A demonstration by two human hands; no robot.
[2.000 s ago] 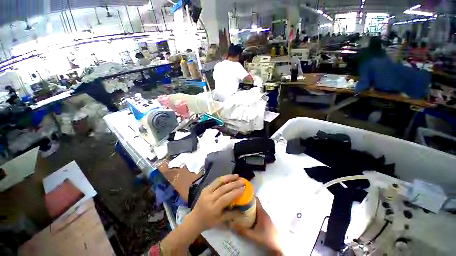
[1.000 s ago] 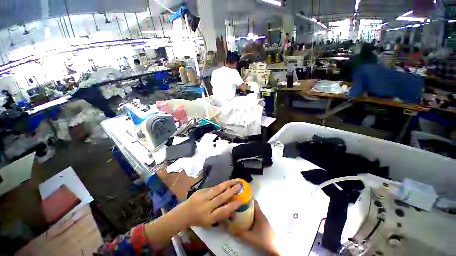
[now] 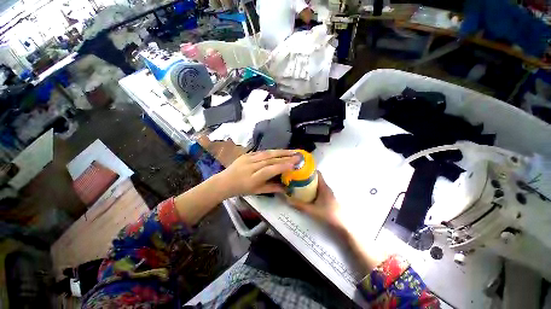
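Observation:
A drink bottle (image 3: 304, 184) with an orange cap and a cream body stands upright on or just above the white sewing table (image 3: 356, 175), near its front edge. My left hand (image 3: 260, 171) lies over the orange cap from the left, fingers curled on its top. My right hand (image 3: 321, 208) is around the lower body from the right and front. The bottle's base is hidden by my right hand. A black fabric strip (image 3: 417, 193) lies at the sewing machine (image 3: 483, 205) to the right.
Grey cut pieces (image 3: 271, 132) and a black bundle (image 3: 317, 116) lie behind the bottle. A white tub (image 3: 386, 77) holds black pieces (image 3: 417, 108). A blue and white neighbouring machine (image 3: 186, 78) stands at the back left. A person in white (image 3: 275, 21) is beyond.
The view has tipped downward, so the bottle and table appear higher and the table's ruler edge and both sleeves show. Both hands remain on the bottle.

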